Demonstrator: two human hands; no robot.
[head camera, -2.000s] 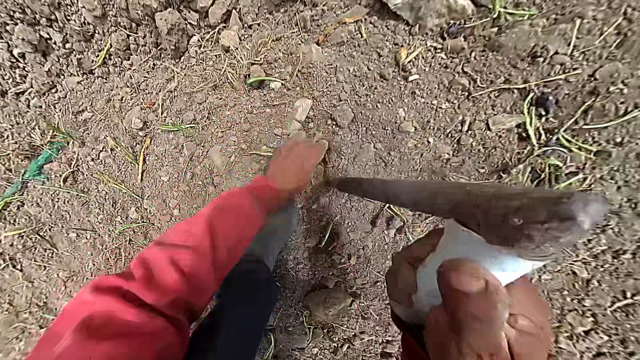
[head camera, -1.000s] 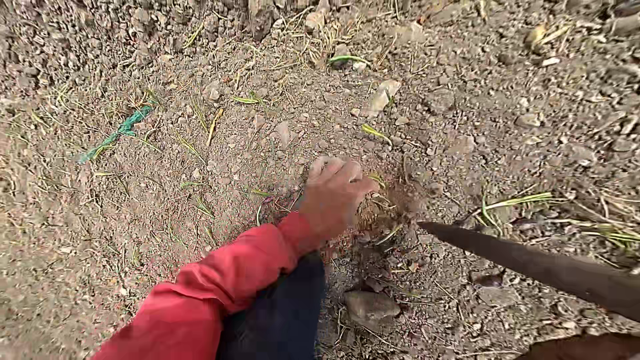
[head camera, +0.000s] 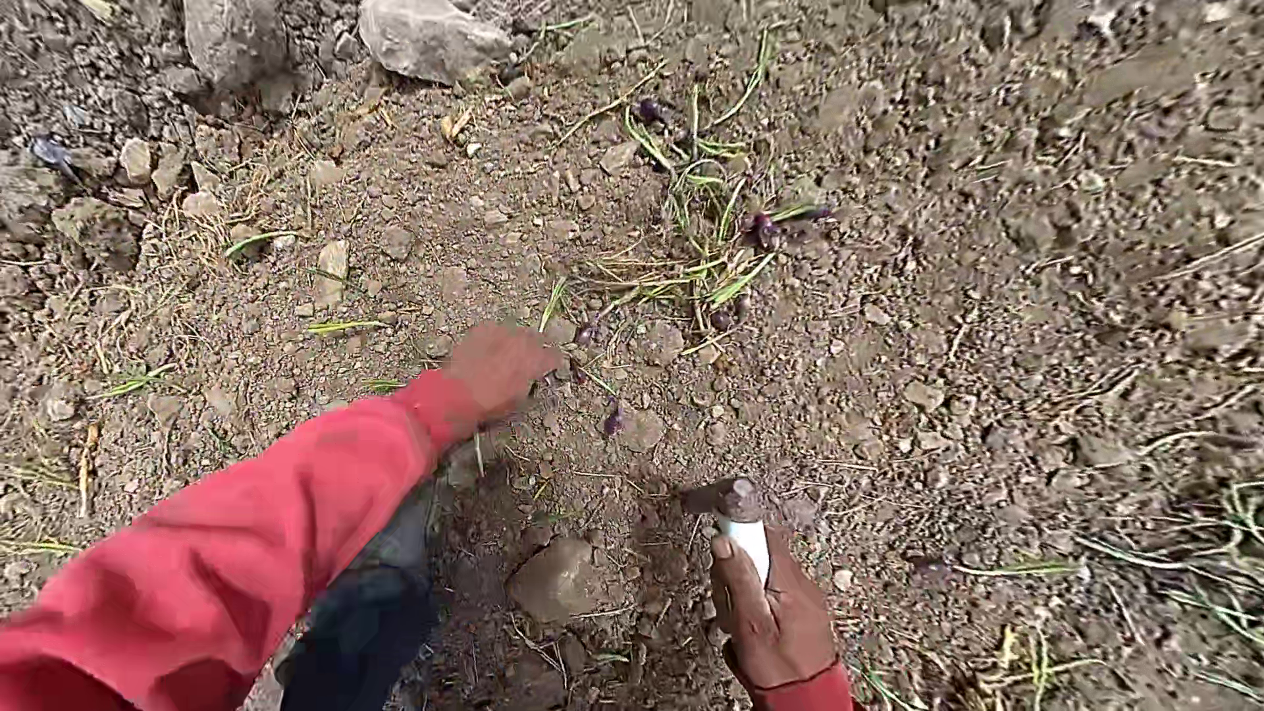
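My left hand (head camera: 502, 367), at the end of a red sleeve, reaches low over the soil; its fingers are blurred, and whether they hold anything cannot be told. Just right of its fingertips lie small purple onion bulbs (head camera: 612, 420) with thin stalks. Farther up is a loose group of purple onions (head camera: 763, 229) with green leaves. My right hand (head camera: 775, 602) grips the white handle (head camera: 748, 545) of a hand digging tool. The tool's dark metal head (head camera: 726, 497) points left, close to the ground, and is seen foreshortened.
Large grey rocks (head camera: 434, 39) lie at the top left. A flat stone (head camera: 558, 581) sits in disturbed soil between my hands, beside my dark-clothed leg (head camera: 365, 632). More green leaves (head camera: 1224, 592) are scattered at the right edge. Pebbly soil surrounds everything.
The tool's long metal head pointed left across the right side before; now it appears short and lower, near the flat stone. The view has shifted, bringing the onion group into sight.
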